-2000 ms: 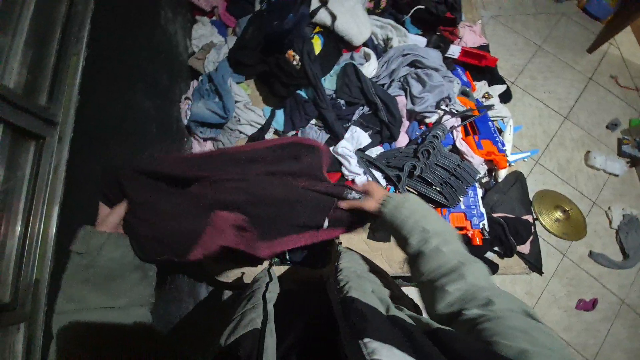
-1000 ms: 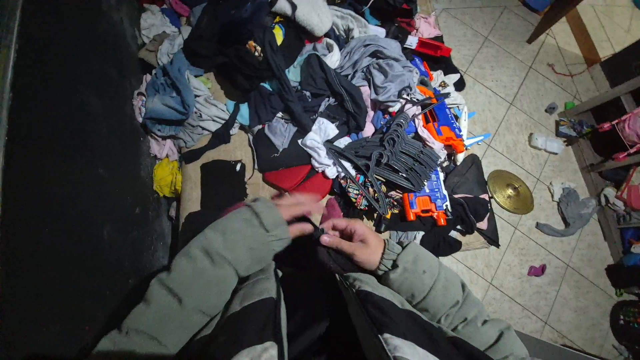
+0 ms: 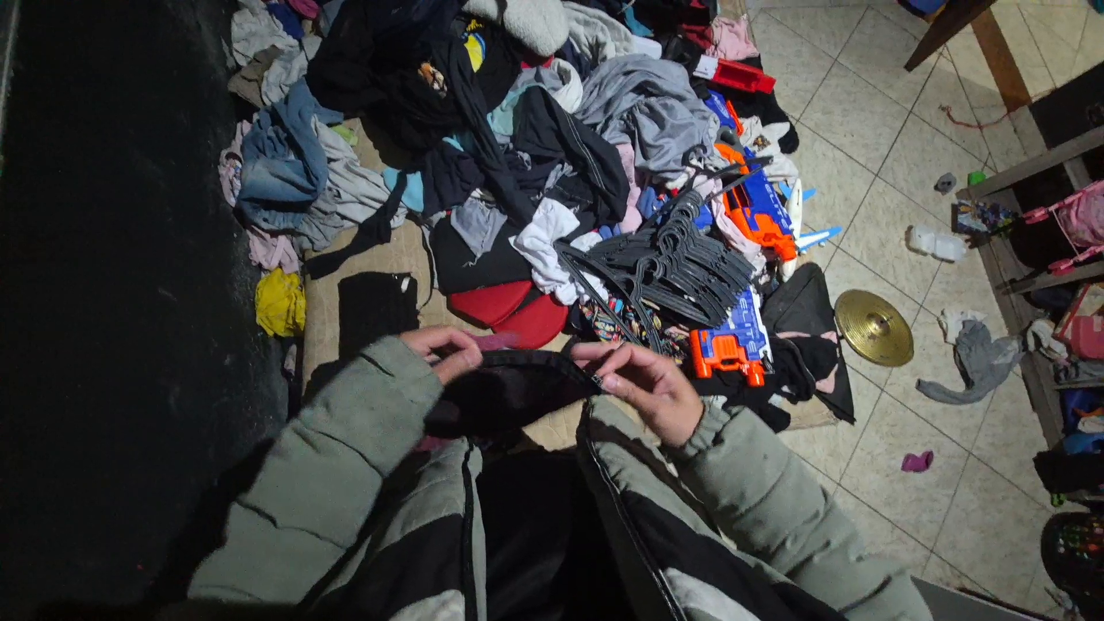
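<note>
A dark garment (image 3: 509, 388) hangs between my hands, close to my body. My left hand (image 3: 444, 352) grips its edge at one end, fingers bent over the cloth. At the other end my right hand (image 3: 642, 386) pinches the same edge between thumb and fingers. The rest of the garment drops below and is partly hidden by my jacket. Just beyond my hands lie a round red cloth piece (image 3: 535, 328) and a bunch of dark plastic hangers (image 3: 681, 267). A black folded cloth (image 3: 377, 312) lies beyond my left hand.
A heap of mixed clothes (image 3: 517, 147) covers the beige padded surface (image 3: 345, 246). Orange and blue toy blasters (image 3: 759, 211) lie at its right side. A brass cymbal (image 3: 873, 328), a grey cloth (image 3: 975, 366) and small items are on the tiled floor. A shelf (image 3: 1052, 164) stands at right.
The dark and maroon garment, spread wide across the left earlier, is now gathered close to my body. My hands have come nearer each other and hold its edge. The view has shifted.
</note>
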